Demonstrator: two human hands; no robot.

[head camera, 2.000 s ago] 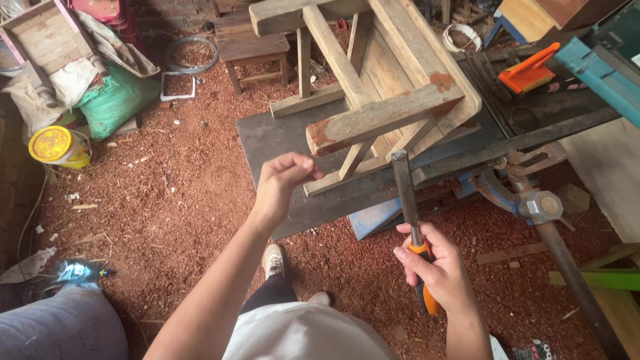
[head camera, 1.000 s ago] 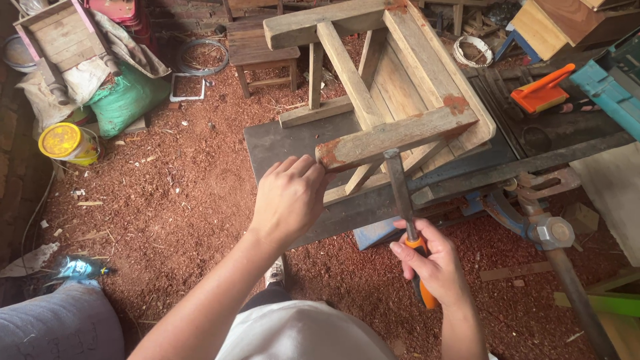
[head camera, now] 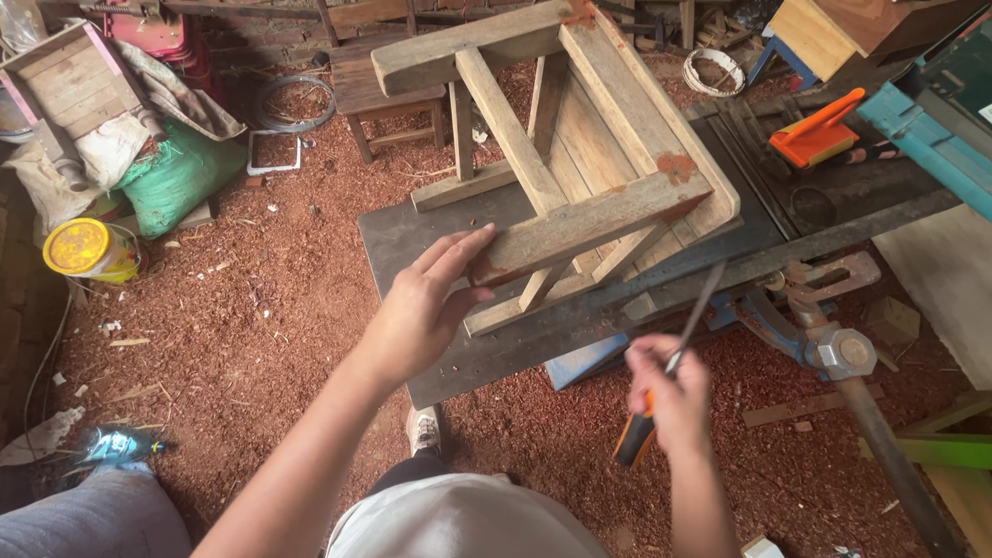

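A wooden stool (head camera: 597,217) lies on its side on a dark work surface (head camera: 434,341), its legs and crossbars facing me. At the end of its nearest leg is my left hand (head camera: 422,310), with fingers against the wood and the thumb just below. My right hand (head camera: 670,387) is closed around the orange and black handle of a chisel-like tool (head camera: 701,310). Its metal blade points up and to the right, away from the stool leg, and looks blurred. Reddish-brown patches mark the stool's joints and the leg end.
An orange-handled tool (head camera: 821,128) and a teal toolbox (head camera: 930,147) are at the right. A clamp with a large nut (head camera: 845,353) sits by the surface's near edge. A small wooden chair (head camera: 387,77), a yellow-lidded bucket (head camera: 89,248) and a green sack (head camera: 178,174) stand on the shaving-covered floor.
My right hand has turned the tool, so its blade now leans right instead of up-left toward the leg. My left hand, held apart from the leg two seconds ago, now touches its end.
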